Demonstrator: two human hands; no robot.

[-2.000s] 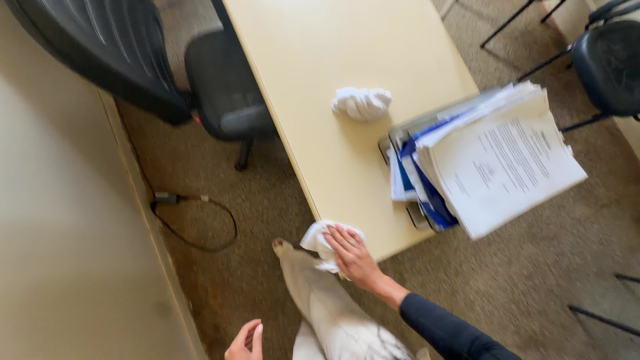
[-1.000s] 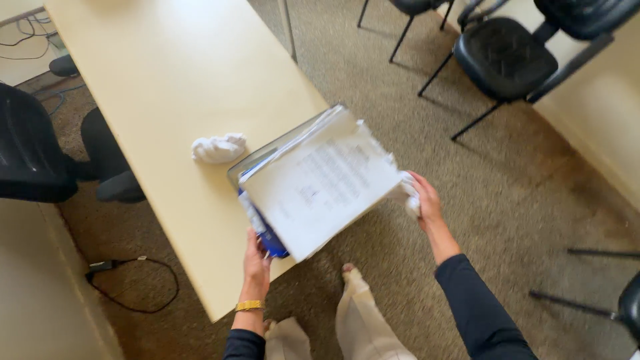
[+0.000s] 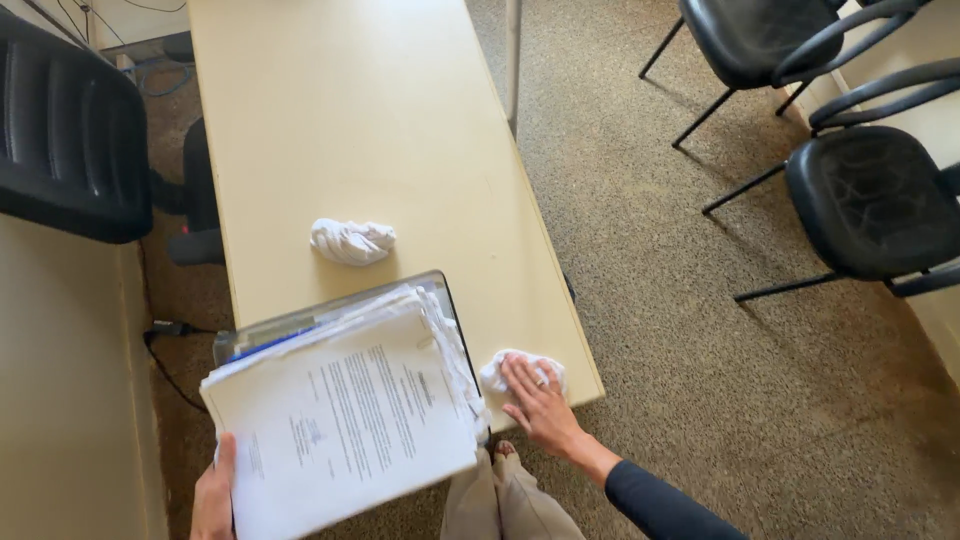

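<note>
My left hand (image 3: 214, 491) grips the left edge of a tray of stacked papers (image 3: 345, 405), its thumb on top and its fingers hidden beneath. The tray has a dark rim, and a blue folder shows under the sheets. My right hand (image 3: 538, 401) lies spread on a white cloth (image 3: 491, 373), pressing it against the tabletop near the table's front right corner. A second white cloth (image 3: 352, 241), twisted into a bundle, rests on the cream table (image 3: 375, 135) just beyond the tray; neither hand touches it.
A black office chair (image 3: 67, 127) stands at the table's left side. Two black chairs (image 3: 862, 199) (image 3: 757, 37) with thin metal legs are by the right wall. A cable with a black connector (image 3: 171, 328) lies on the floor at the left. My legs are below the table's front edge.
The paper tray has moved left, from the table's right front side, and only my left hand now holds it. My right hand and its cloth have come down on the tabletop.
</note>
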